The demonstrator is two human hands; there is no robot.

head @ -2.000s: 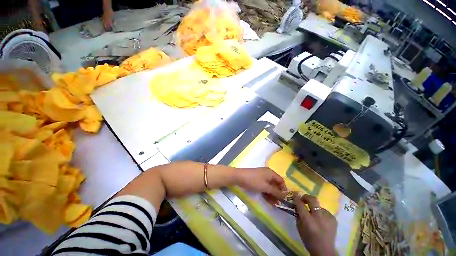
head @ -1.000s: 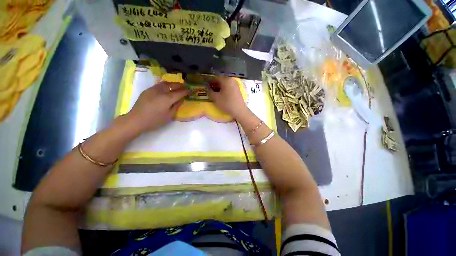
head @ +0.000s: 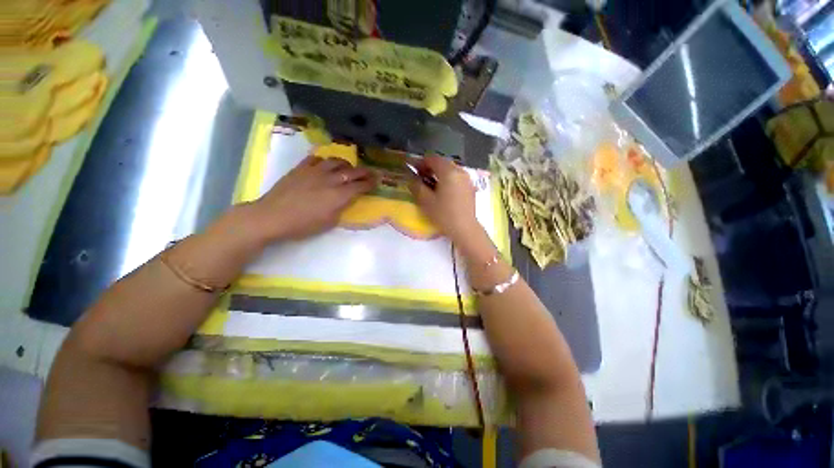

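A yellow fabric panel (head: 389, 214) lies on the white template (head: 366, 260) edged with yellow tape, under the front of the sewing machine head (head: 366, 119). My left hand (head: 311, 196) lies flat on the panel's left part, fingertips at the label frame. My right hand (head: 445, 196) is at the frame's right side, closed around small dark thread snips (head: 422, 174) with the tips pointing left. A red-dark cord (head: 465, 338) hangs from my right hand toward me. The label at the frame between my hands is blurred.
A label pile (head: 544, 196) on clear plastic is right of the template. A grey-framed screen (head: 700, 78) stands at the upper right. Small scraps (head: 700, 291) lie on the right table. Yellow finished panels (head: 55, 101) are stacked at the upper left.
The view has swung from the left stacks onto the template. Since one second ago my hands stay at the label frame; the snips' tips now show more clearly in my right hand.
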